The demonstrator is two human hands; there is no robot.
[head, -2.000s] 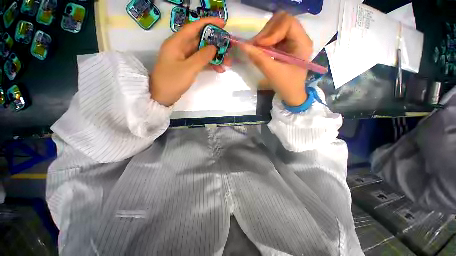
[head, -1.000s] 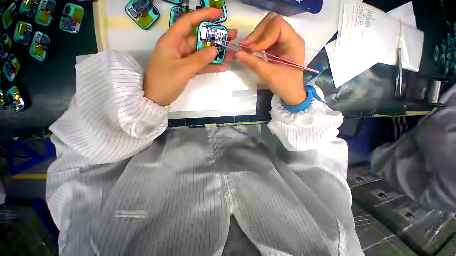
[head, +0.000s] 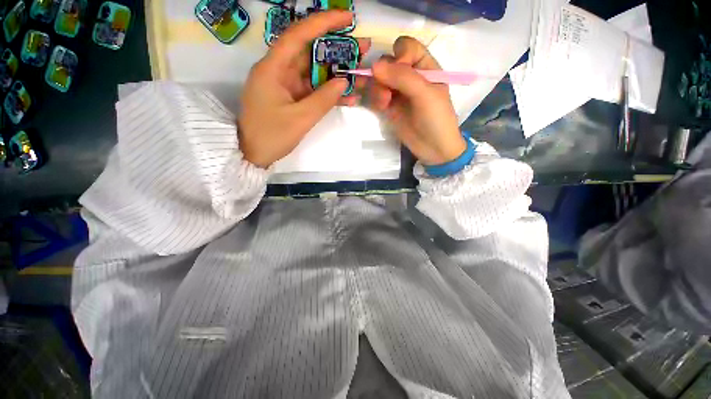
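My left hand (head: 282, 97) holds a rounded-square watch housing (head: 335, 56) by its edges, above the white work sheet (head: 343, 148). The housing has a teal edge, with dark, silver and green-yellow parts inside. My right hand (head: 417, 93) holds pink tweezers (head: 448, 76) between thumb and fingers. The tweezers lie nearly level, and their tip is at the lower middle of the housing, by my left thumb. Whether the tip grips a part is too small to tell. A blue strap is on my right wrist.
Several housings (head: 61, 67) lie on the dark mat at left, and more (head: 222, 19) on the pale board ahead. A dark blue tray (head: 468, 6) is at the top. White papers (head: 550, 93) and a thin metal tool (head: 625, 113) lie at right. A person's grey sleeve (head: 663, 241) shows at far right.
The pink tweezers have turned from slanting down to the right to nearly level. My right hand has shifted slightly left and its fingers have changed position. My left hand still holds the housing, now tilted slightly differently.
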